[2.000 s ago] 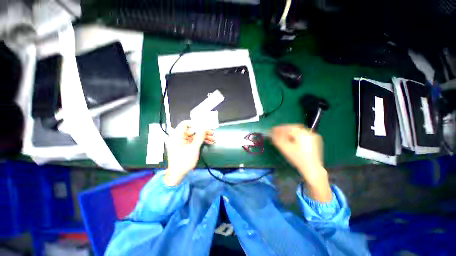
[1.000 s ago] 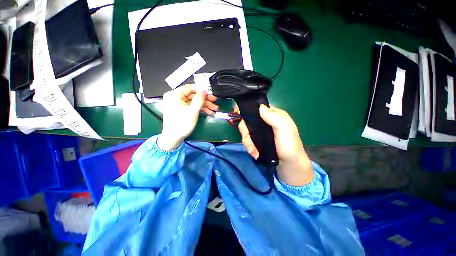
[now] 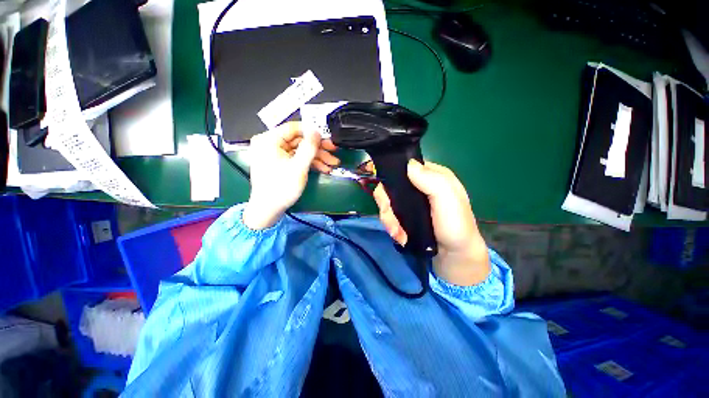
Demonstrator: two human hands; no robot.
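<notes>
My right hand (image 3: 439,210) is closed round the handle of the black barcode scanner (image 3: 378,127), its head pointing left. My left hand (image 3: 281,171) pinches a small cut label (image 3: 317,119) right in front of the scanner head. Another cut label (image 3: 290,99) lies slanted on the black tablet (image 3: 256,66), which rests on a white sheet (image 3: 221,15). The scissors (image 3: 368,183) lie on the bench, mostly hidden behind the scanner and my right hand. A white label strip (image 3: 204,169) lies left of my left hand.
The scanner cable (image 3: 373,262) loops over my lap. A mouse (image 3: 463,42) is at the back. Labelled tablets (image 3: 594,159) on white sheets stand at right. A long printed paper (image 3: 78,144), a small black device (image 3: 29,74) and another tablet (image 3: 113,50) lie at left. A blue bin (image 3: 148,253) is beside my lap.
My right hand has come in from the right and taken hold of the scanner, bringing it to the label in my left hand. The view has tilted downward.
</notes>
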